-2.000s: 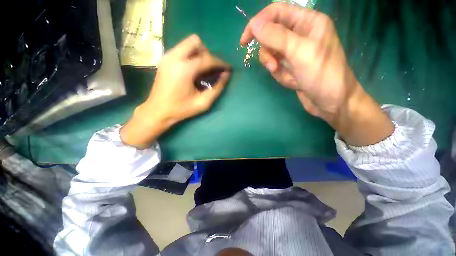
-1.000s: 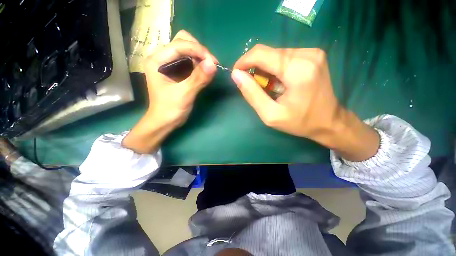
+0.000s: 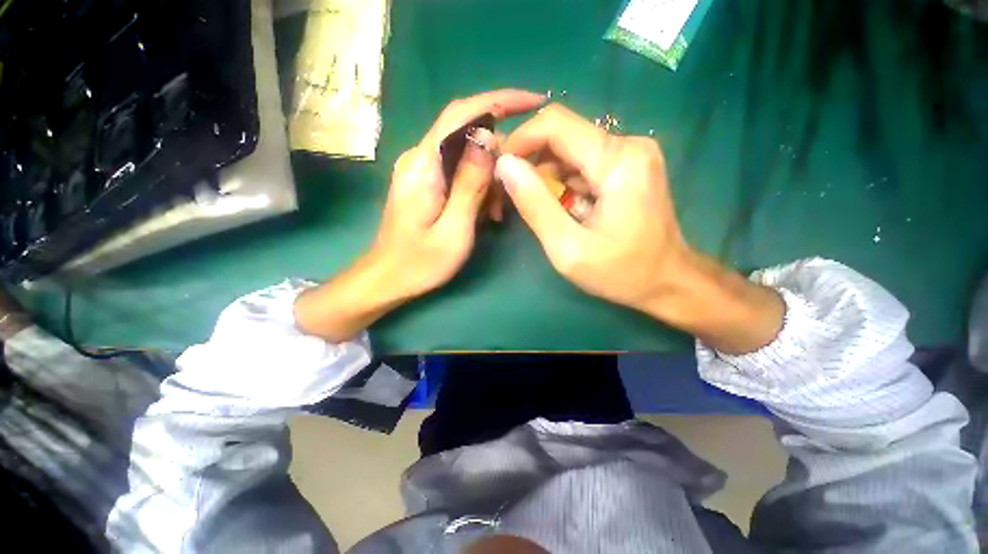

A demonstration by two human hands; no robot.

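My left hand [image 3: 431, 216] holds a small dark module [image 3: 456, 152] between thumb and fingers, its forefinger stretched out to the right. My right hand [image 3: 610, 211] is closed around a tool with an orange-yellow handle [image 3: 562, 195], partly hidden in the fist. Its fingertips point at the module and almost meet the left thumb. The tool's thin tip shows only as a small bright glint over the module. Tiny bright metal parts [image 3: 607, 122] lie on the green mat just beyond my right hand.
A glossy black blister tray [image 3: 130, 130] stands at the left on a pale tray [image 3: 274, 162]. A crinkled yellow strip [image 3: 339, 81] lies beside it. A small clear bag with a green edge [image 3: 659, 27] lies at the top. Parts of other people's striped sleeves [image 3: 65, 390] show at the left.
My left hand has moved right and turned the module towards the right hand. My right hand has come slightly left, so both hands are now close together; earlier the right hand was over the metal parts.
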